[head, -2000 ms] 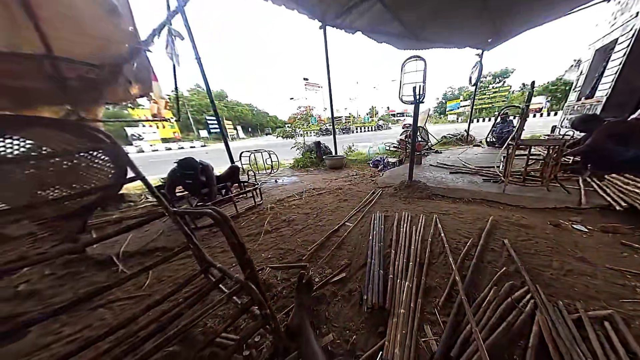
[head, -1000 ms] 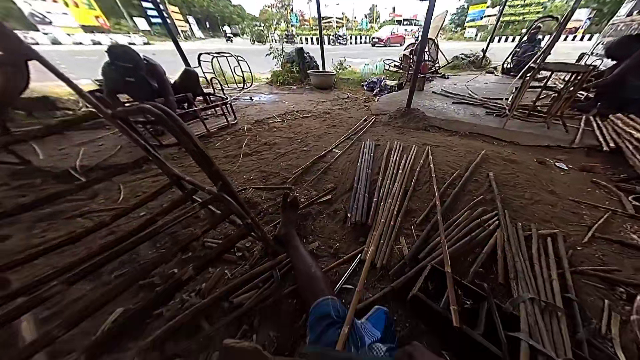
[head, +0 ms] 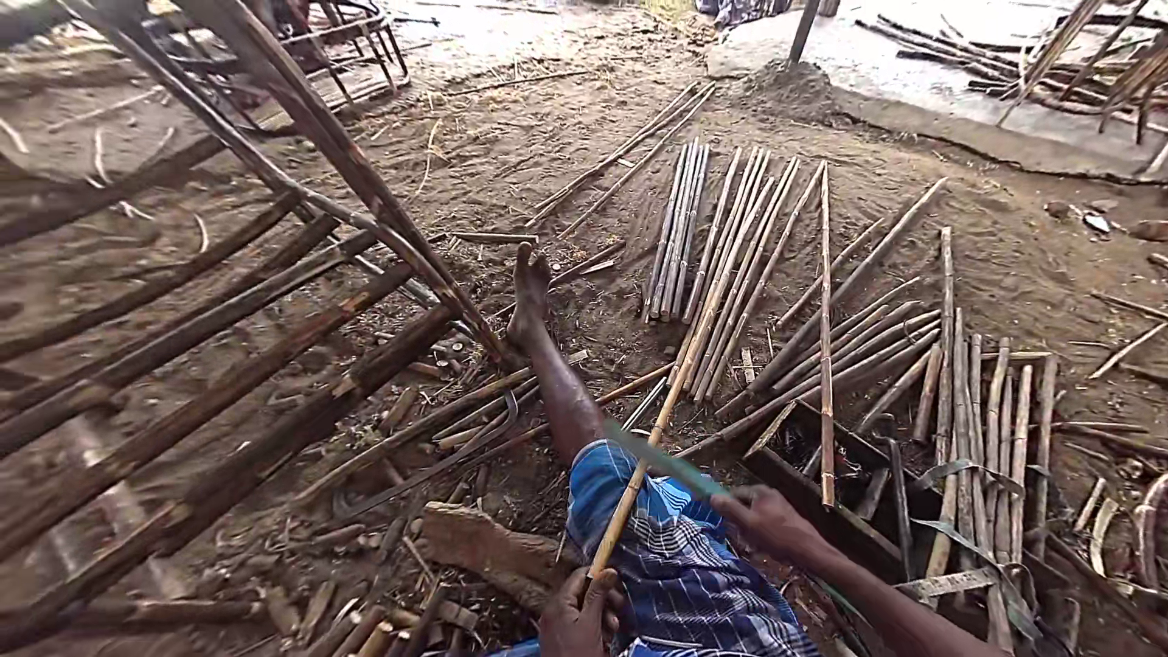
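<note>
My left hand [head: 579, 611] grips the lower end of a long, thin cane pole [head: 643, 456] at the bottom centre. The pole slants up and right across my blue checked cloth [head: 698, 575] and overlaps a bundle of similar poles [head: 744, 246] on the ground. My right hand [head: 765, 520] is closed on a flat greenish tool [head: 671, 464], somewhat blurred, which crosses the pole over my lap. Whether it is a blade or a saw I cannot tell. My bare leg and foot [head: 529, 292] stretch forward over the soil.
A wooden pole frame [head: 301, 319] slants across the left side. Short offcuts and a wood block [head: 493, 547] lie by my left hand. More poles [head: 972, 438], strips and a dark box-like holder [head: 821, 484] are at the right. A paved slab [head: 949, 109] lies at the back right.
The view has tilted strongly down. Both hands, the flat greenish tool and the pole's lower end over my lap now show in the frame; two seconds ago no hand was in view.
</note>
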